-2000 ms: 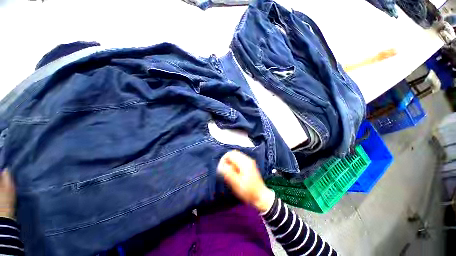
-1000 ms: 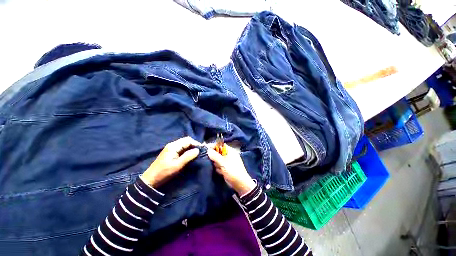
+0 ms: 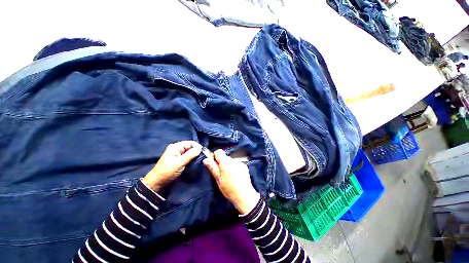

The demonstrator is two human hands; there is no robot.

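A dark blue denim jacket (image 3: 92,138) lies spread on the white table, over the wearer's front edge, with pale stitch lines. My left hand (image 3: 176,160) pinches the jacket's fabric near the armhole edge. My right hand (image 3: 229,177) is beside it, its fingertips close to the same bit of fabric, nearly touching my left fingers. A small pale tip shows between the hands. The snips are not clearly visible in my right hand now. A little white table shows through the armhole just right of my right fingers.
More denim garments (image 3: 303,102) lie heaped at the right, hanging over the table edge. A red-orange strip (image 3: 370,94) lies on the white table (image 3: 216,46). Green (image 3: 321,208) and blue (image 3: 366,192) crates stand on the floor at right. Light and dark denim lie at the far side.
Both hands came together at the armhole from apart, then stayed there. The orange snips seen a second ago in my right hand no longer show clearly. The view has shifted slightly.
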